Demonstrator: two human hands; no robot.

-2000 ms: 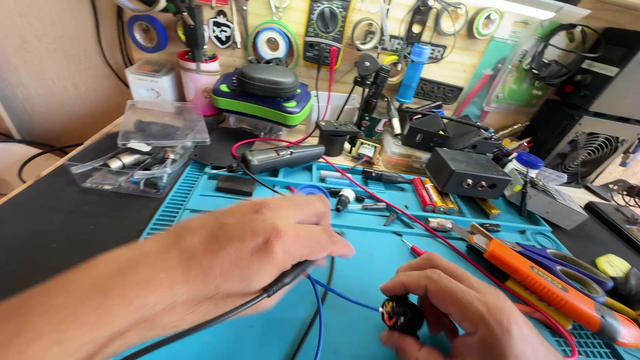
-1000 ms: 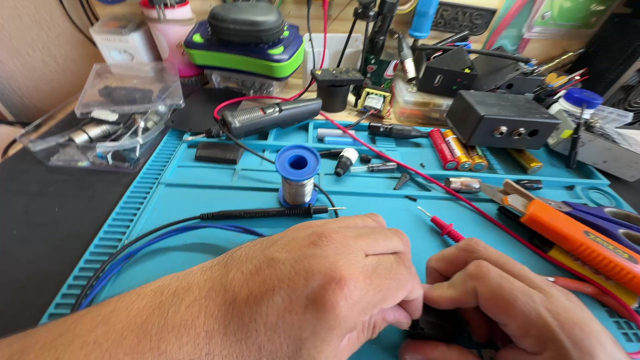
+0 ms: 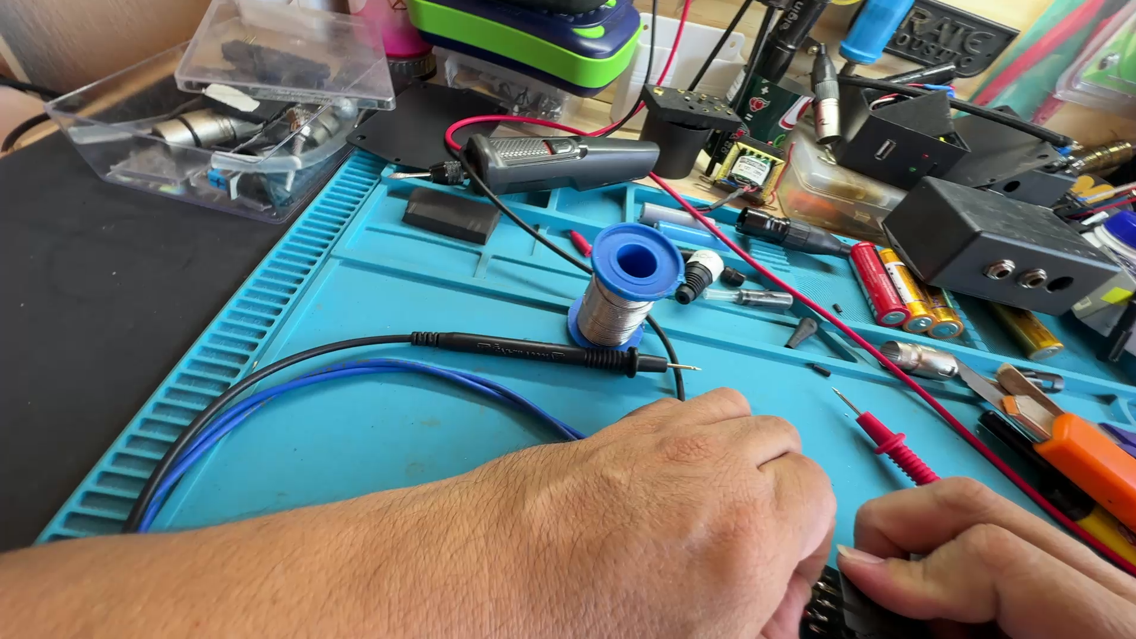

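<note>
Low at the right, my left hand [image 3: 701, 497] and my right hand [image 3: 985, 550] meet at a small black part [image 3: 830, 603] with metal contacts, mostly covered by fingers. The right thumb and fingers grip it; the left fingertips are hidden behind the hand. A black multimeter probe [image 3: 532, 351] lies on the blue silicone mat [image 3: 426, 426] beyond my left hand, beside a blue cable [image 3: 390, 366]. Behind the probe tip stands a solder spool [image 3: 617, 293]. The red multimeter probe [image 3: 892, 444] lies just beyond my right hand.
An electric screwdriver [image 3: 568, 161], batteries [image 3: 879, 284] and a black metal box with jacks [image 3: 994, 244] line the back. A clear plastic box of connectors [image 3: 213, 151] stands at the back left. An orange-handled tool [image 3: 1087, 461] lies at the right, and the red lead crosses the mat.
My left hand held the black probe two seconds ago; the probe now lies on the mat. That hand has moved to the black part at my right hand. The view has moved closer to the mat.
</note>
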